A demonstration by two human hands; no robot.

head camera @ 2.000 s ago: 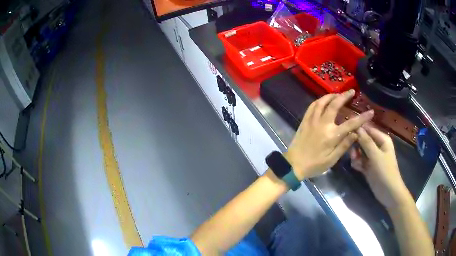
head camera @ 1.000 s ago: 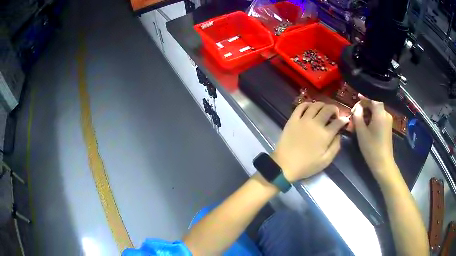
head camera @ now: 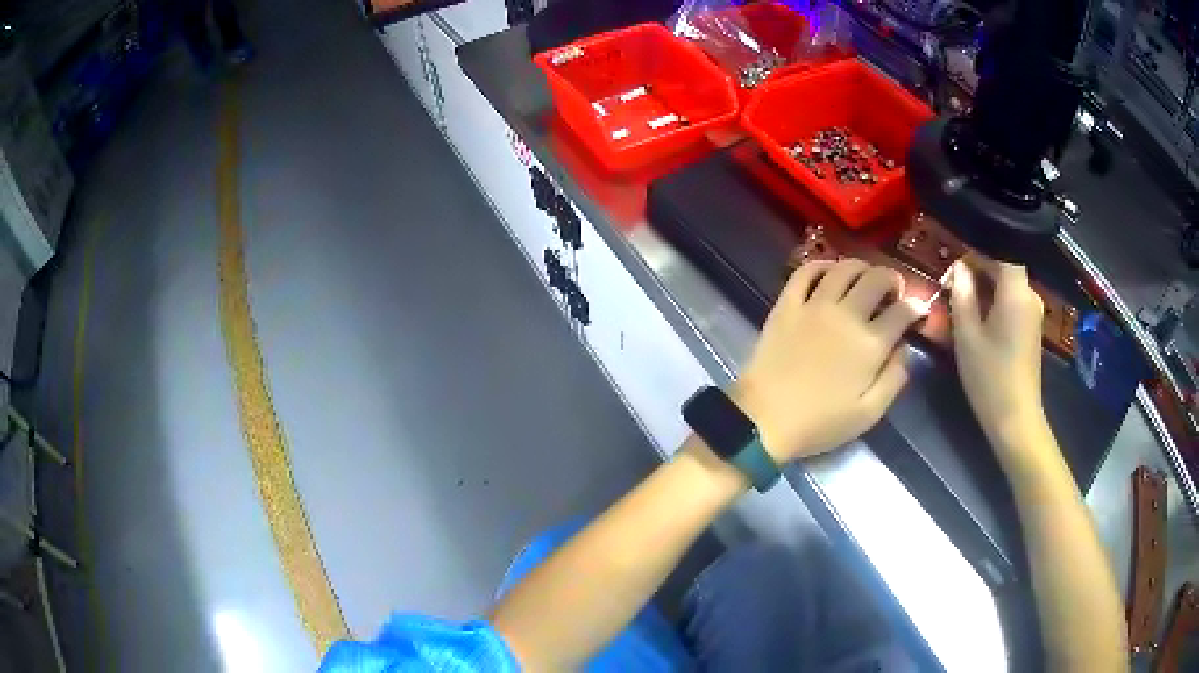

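Note:
My left hand (head camera: pixel 839 352), with a watch on its wrist, has its bent fingers over a reddish-brown fixture bar (head camera: pixel 936 326) on the black pad (head camera: pixel 727 224). The bar's far end shows beyond the fingers. My right hand (head camera: pixel 1002 345) is close on the right, thumb and fingers pinched together above the bar. A thin pale line (head camera: pixel 936 297) shows at its fingertips; what it is cannot be told. A bright glint lies between the hands. A second fixture bar (head camera: pixel 931 242) lies just behind, partly hidden by my right hand.
A black microscope-like column (head camera: pixel 1002 158) stands behind the hands. A red bin (head camera: pixel 861 195) holds small metal parts; another (head camera: pixel 629 142) holds pale pieces. A clear bag (head camera: pixel 726 36) is behind. More bars (head camera: pixel 1148 552) lie at right. Machine rails run along the right. A person's legs (head camera: pixel 214 33) show in the aisle.
Since two seconds ago, both hands have come down onto the bar, and my left fingers have curled over it. Over the last second the hands barely moved; the thin pale line now shows and legs appeared in the aisle.

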